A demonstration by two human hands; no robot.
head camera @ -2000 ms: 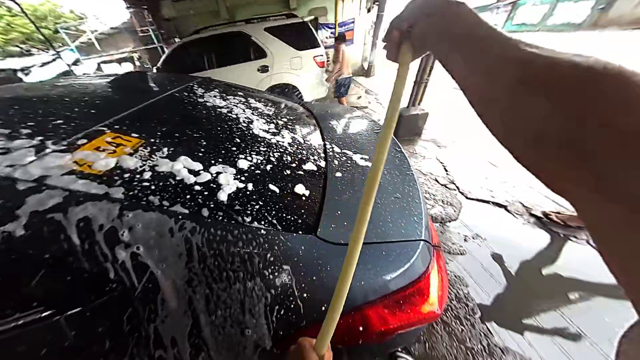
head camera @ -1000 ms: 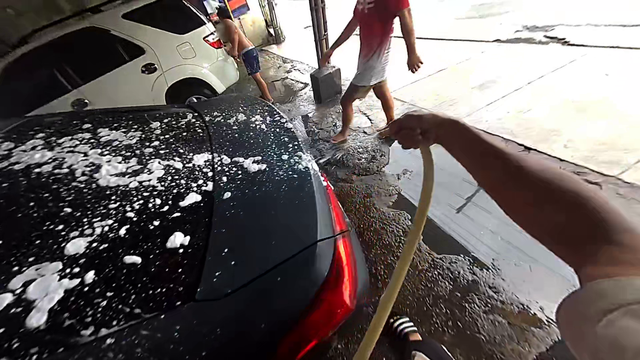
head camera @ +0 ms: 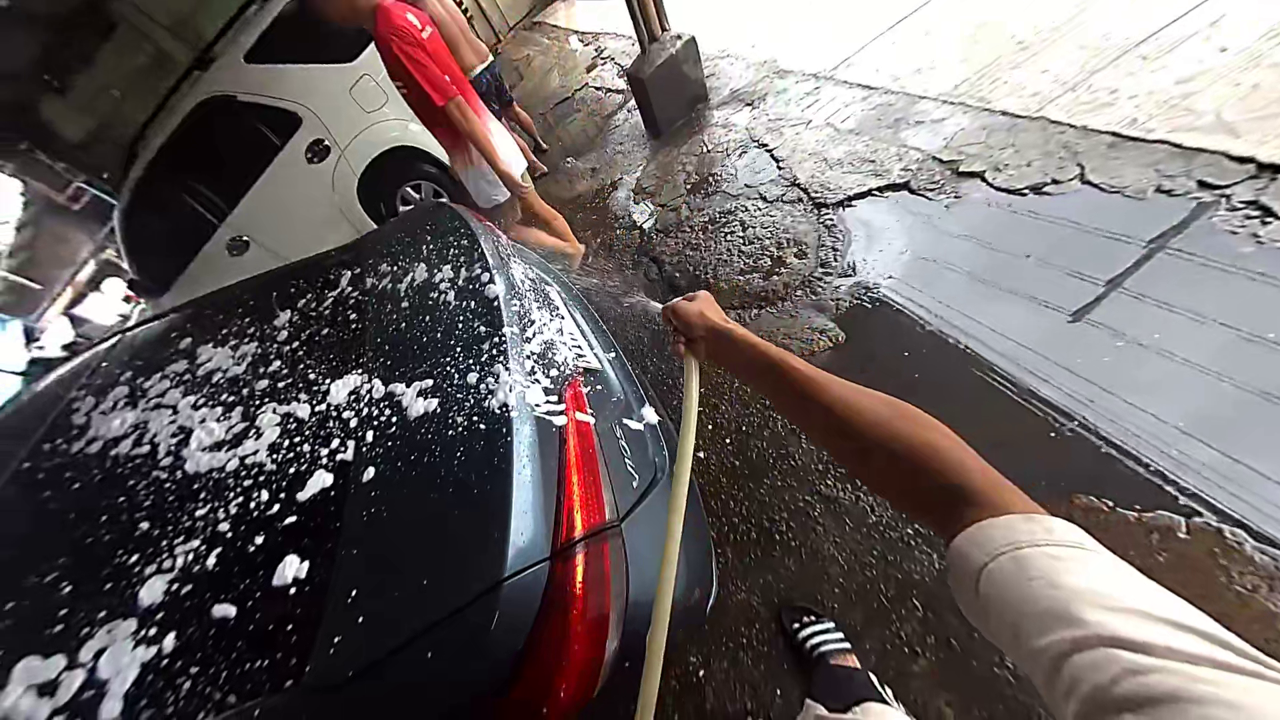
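My right hand (head camera: pixel 697 322), at the end of an outstretched arm, is closed around the end of a pale yellow hose (head camera: pixel 672 540). Water sprays leftward from the hose end, over the rear corner of a dark car (head camera: pixel 430 520). White foam (head camera: pixel 225 420) lies in blobs and specks on the rear window and trunk lid. Below my hand, the red tail light (head camera: pixel 582 480) shows beside the hose, which hangs down to the lower edge of the view. My left hand is not in view.
A white SUV (head camera: pixel 290 170) stands behind the dark car. Two people (head camera: pixel 440 90) are beside it, one in a red and white shirt. A concrete post base (head camera: pixel 668 85) stands on the wet, broken ground. A puddle (head camera: pixel 1080 290) lies at right, and my sandalled foot (head camera: pixel 820 635) is below.
The person in the red shirt has moved left, to beside the white SUV. Water spray now shows plainly at the hose end. The view has turned downward since the earliest frame.
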